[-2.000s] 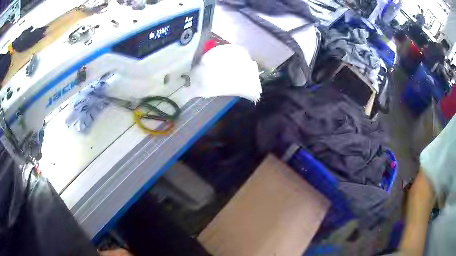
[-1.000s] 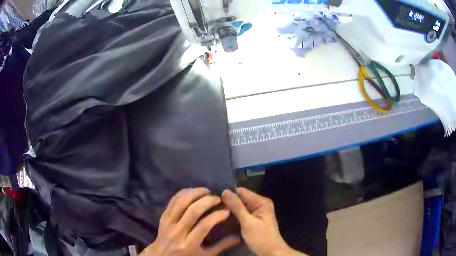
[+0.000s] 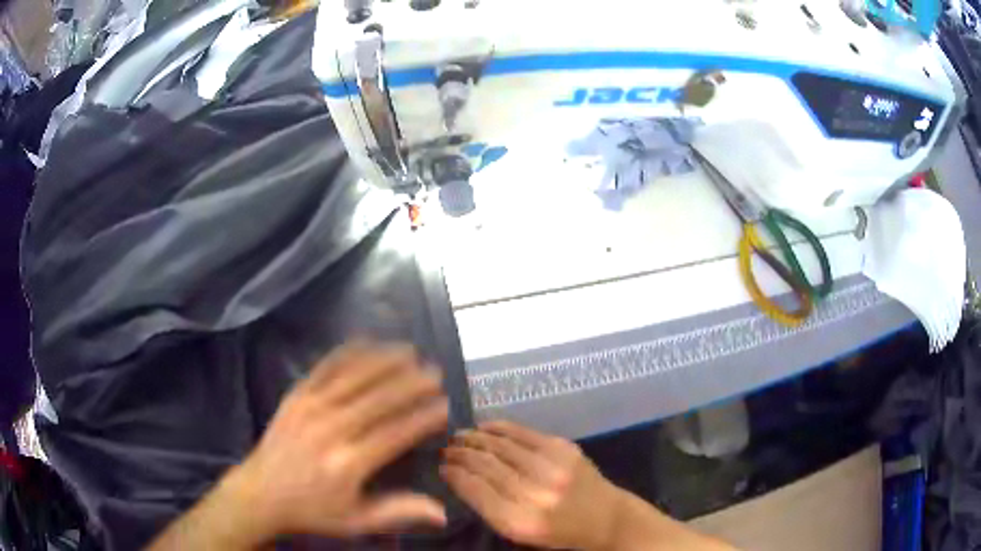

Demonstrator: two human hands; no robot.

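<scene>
A large dark grey garment covers the left of the table. Its straight right edge runs from under the needle area of the white sewing machine down to the table's front edge. My left hand is over the cloth with fingers spread, somewhat blurred, holding nothing visible. My right hand is at the garment's right edge, its fingers curled on the cloth; the fingertips are partly hidden.
Scissors with yellow and green handles lie right of the needle. Pale scraps lie under the machine arm. White cloth hangs at the right end. A tan board and blue basket edge are below right.
The view has swung from the machine's right side back over the garment. Since one second ago, my left hand has parted from my right hand and lifted its fingers off the edge, spreading them further up the cloth.
</scene>
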